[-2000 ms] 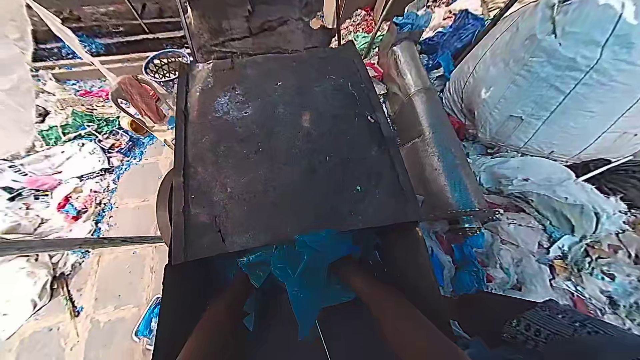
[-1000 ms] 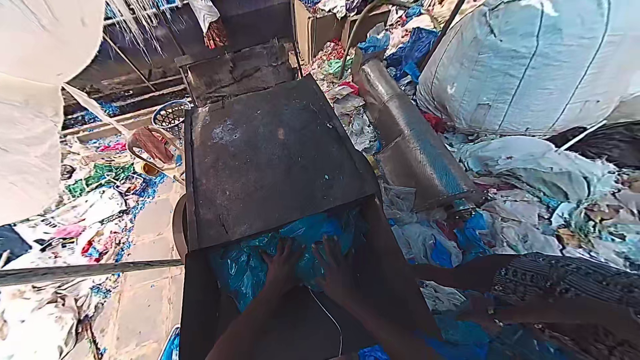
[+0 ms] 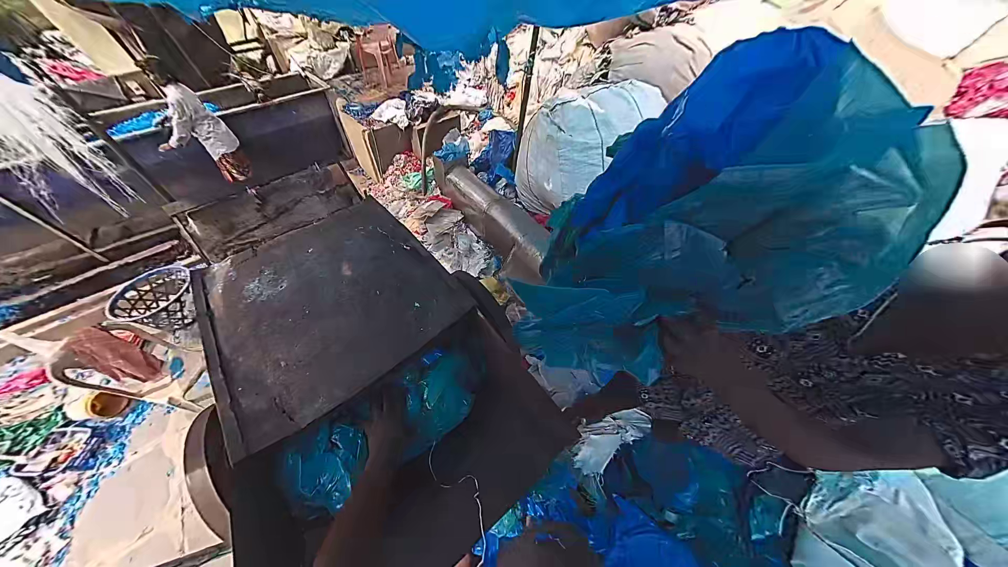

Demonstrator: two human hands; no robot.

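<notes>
My left hand (image 3: 386,429) reaches under the lid of a dark metal hopper (image 3: 339,315) and rests on blue plastic film (image 3: 437,394) bunched in its mouth. Shade hides its fingertips, so a grip cannot be made out. At the bottom edge, what looks like my right hand (image 3: 547,545) lies low by a heap of blue plastic film (image 3: 654,535), mostly cut off and its fingers unclear. A thin white string (image 3: 476,504) hangs over the hopper's front chute. To the right, a person in a patterned garment holds up a large blue plastic sheet (image 3: 756,205).
The co-worker's arms (image 3: 756,402) extend close to the hopper's right side. Behind stand a metal cylinder (image 3: 496,213) and a stuffed white sack (image 3: 583,142). A plastic basket (image 3: 153,295) and a chair (image 3: 118,354) are at left. Another person (image 3: 197,126) bends by a low wall.
The view has swung up and right. Both hands were on the plastic in the hopper mouth; only the left is there now. The co-worker's large blue sheet has been raised.
</notes>
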